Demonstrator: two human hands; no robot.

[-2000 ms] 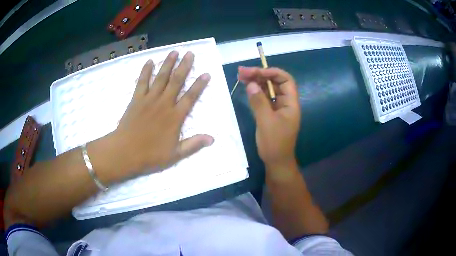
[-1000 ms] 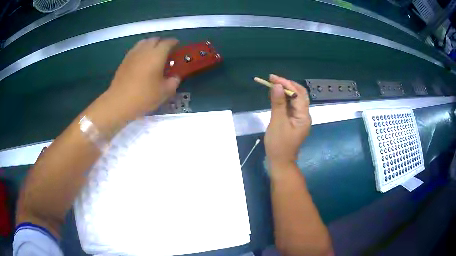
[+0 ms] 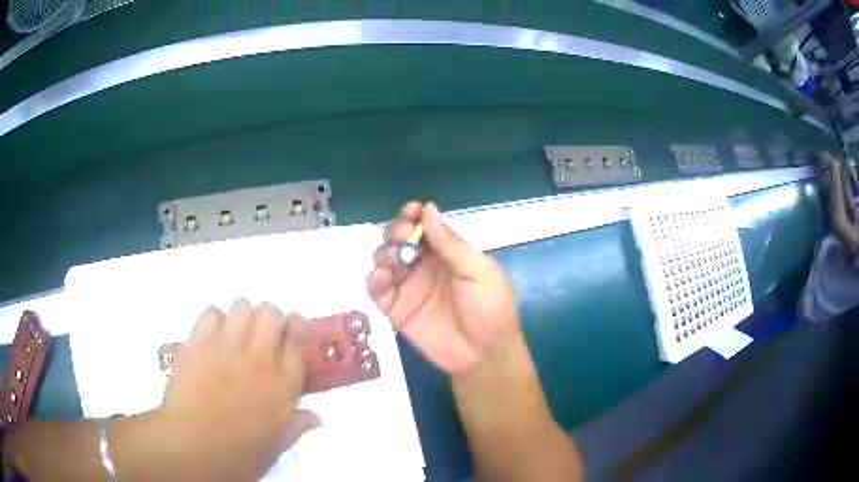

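A red fixture plate lies over the large white tray. My left hand is on the plate, covering its middle, with the fingers bent over it; both ends of the plate show. My right hand is raised at the tray's upper right corner and holds the thin yellow pick-up stick between thumb and fingers. A small round silvery thing shows at the stick's lower end, by the fingertips; I cannot tell if it is a separate part.
A grey fixture plate lies on the belt behind the tray, and another grey plate lies further right. A second red plate is at the left. A dotted white tray and a person's arm are at right. A fan is top left.
The red plate has come from over the belt down onto the white tray with my left hand. My right hand has moved left, towards the tray, still holding the stick. The view has shifted.
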